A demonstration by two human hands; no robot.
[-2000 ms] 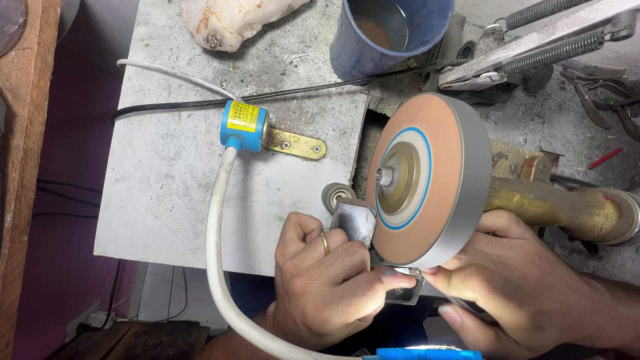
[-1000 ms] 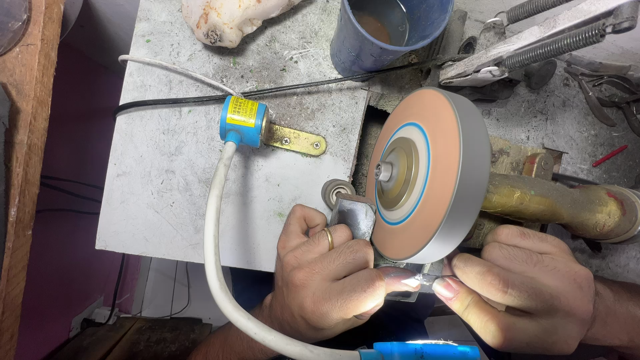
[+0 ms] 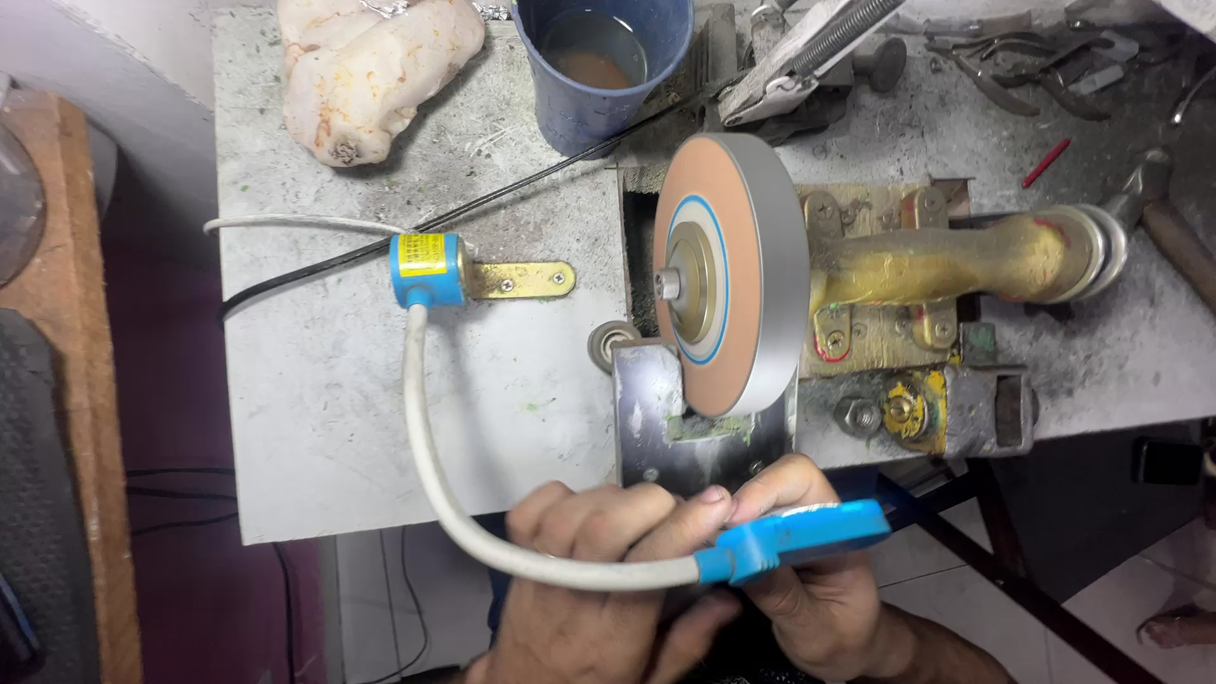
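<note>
A grinding wheel (image 3: 727, 275) with an orange side face and a grey rim stands on a brass-coloured spindle housing (image 3: 912, 261). Below it lies a metal rest plate (image 3: 703, 446) with a notch at the wheel. My left hand (image 3: 598, 560) and my right hand (image 3: 817, 579) meet fingertip to fingertip just off the bench's near edge, apart from the wheel. The blue head of a gooseneck lamp (image 3: 807, 537) covers part of both hands. Whatever lies between the fingers is hidden. The lamp's blue base (image 3: 427, 269) is fixed to the bench by a brass-coloured bracket (image 3: 522, 280).
A blue cup of cloudy liquid (image 3: 603, 85) and a whitish lump (image 3: 375, 81) stand at the back. Pliers (image 3: 1007, 71), a red stick (image 3: 1046, 163) and a hammer (image 3: 1164, 204) lie to the right. A black cord (image 3: 475, 201) crosses the bench. A wooden edge (image 3: 90, 380) runs down the left.
Both hands have moved away from the wheel's lower rim, down to the bench's near edge behind the lamp head. The rest plate now shows. Earlier a small metal piece was between my fingers.
</note>
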